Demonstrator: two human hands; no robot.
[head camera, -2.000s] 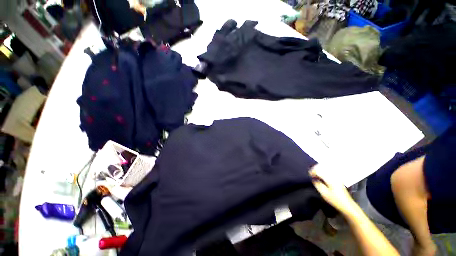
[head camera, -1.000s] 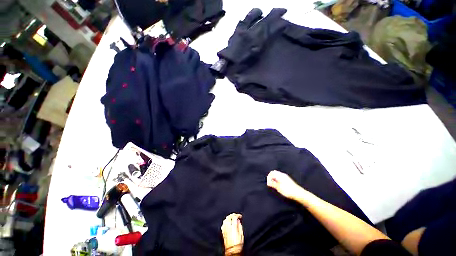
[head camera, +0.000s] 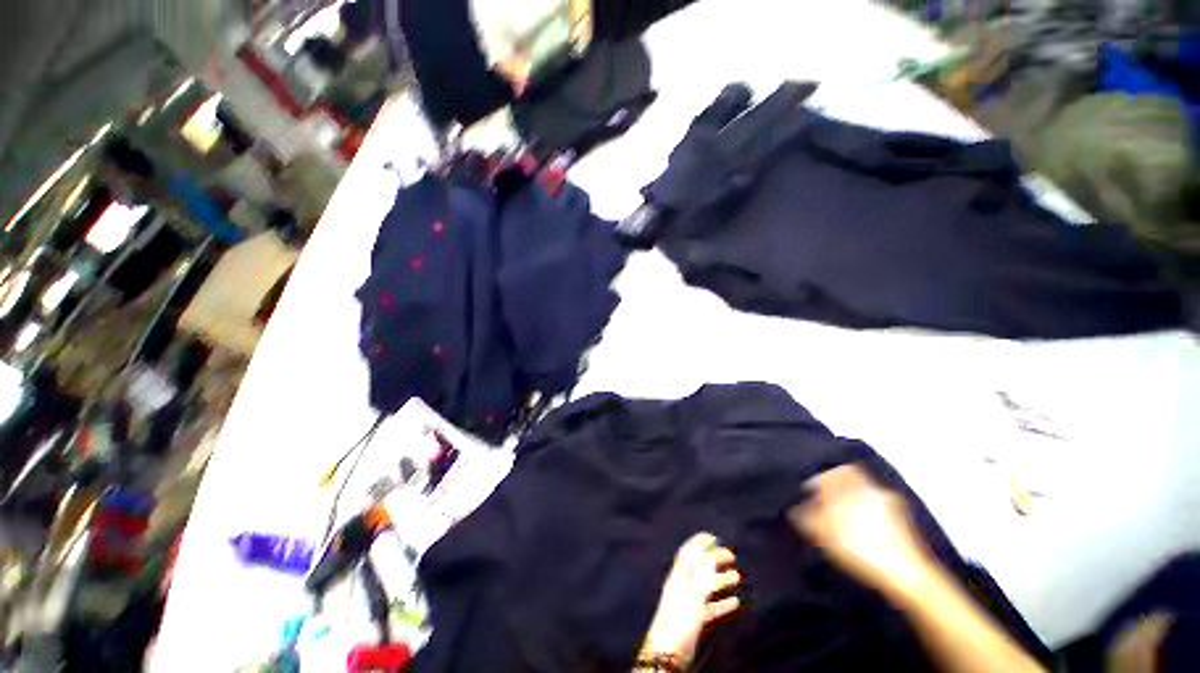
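A dark garment (head camera: 619, 500) lies spread on the white table directly before me. My left hand (head camera: 698, 592) is over its middle at the lower edge of the picture, fingers bent; I cannot tell whether it pinches cloth. My right hand (head camera: 849, 519) is blurred over the garment's right part; its fingertips are unclear. The garment's near end is cut off by the picture's edge.
A navy garment with red buttons (head camera: 487, 296) lies beyond. A long dark garment (head camera: 908, 237) lies at far right. At left are a white basket (head camera: 480, 476), a black-orange blower (head camera: 345, 542), a purple bottle (head camera: 273, 551) and a red cylinder (head camera: 379, 657). A person's part shows at lower right.
The garment, first held up at its right edge by my right hand, now lies flatter. My left hand has come into view. The camera has turned, shifting the scene right.
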